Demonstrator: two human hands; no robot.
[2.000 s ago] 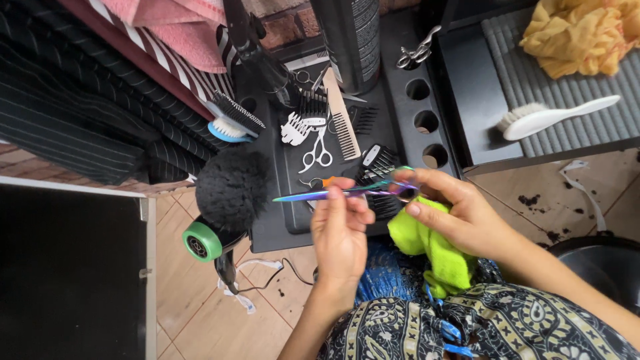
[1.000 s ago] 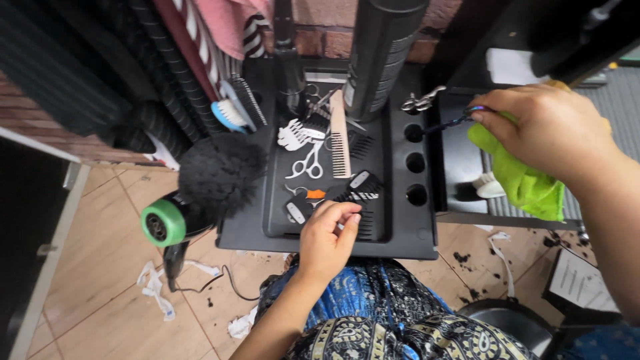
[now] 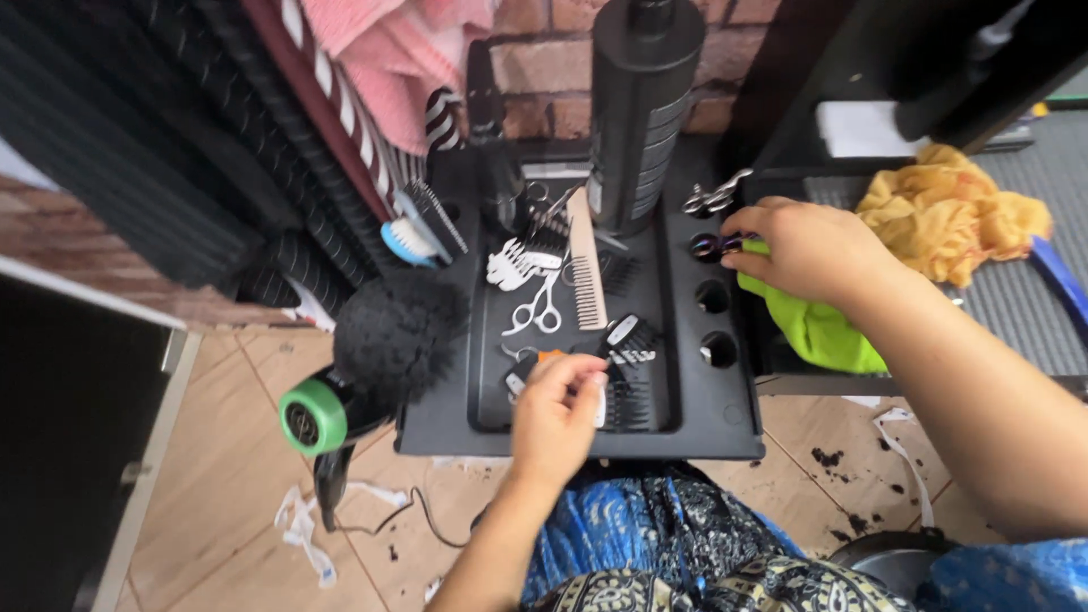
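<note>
My right hand (image 3: 795, 246) holds the finger rings of iridescent scissors (image 3: 716, 246) at a round hole in the black trolley tray's right edge; their blades are hidden. A lime-green cloth (image 3: 816, 327) hangs from the same hand. Silver scissors (image 3: 716, 194) stand in the hole behind. My left hand (image 3: 563, 404) is over the front of the tray (image 3: 544, 444), thumb and fingers near each other beside a black clipper guard (image 3: 627, 340); whether it grips anything is unclear. Within the tray lie a beige comb (image 3: 586, 263), white-handled scissors (image 3: 537, 310) and a white clipper guard (image 3: 512, 265).
A tall black bottle (image 3: 642, 119) stands at the tray's back. Left of the tray are a hair dryer with a green ring (image 3: 313, 416), a black fluffy brush (image 3: 395, 336) and a blue hairbrush (image 3: 412, 240). A yellow cloth (image 3: 956, 212) lies on the right-hand shelf.
Two seconds ago both hands were together at the iridescent scissors. My right hand has carried them, with the green cloth, to the hole in the tray's right edge. My left hand has let them go.
</note>
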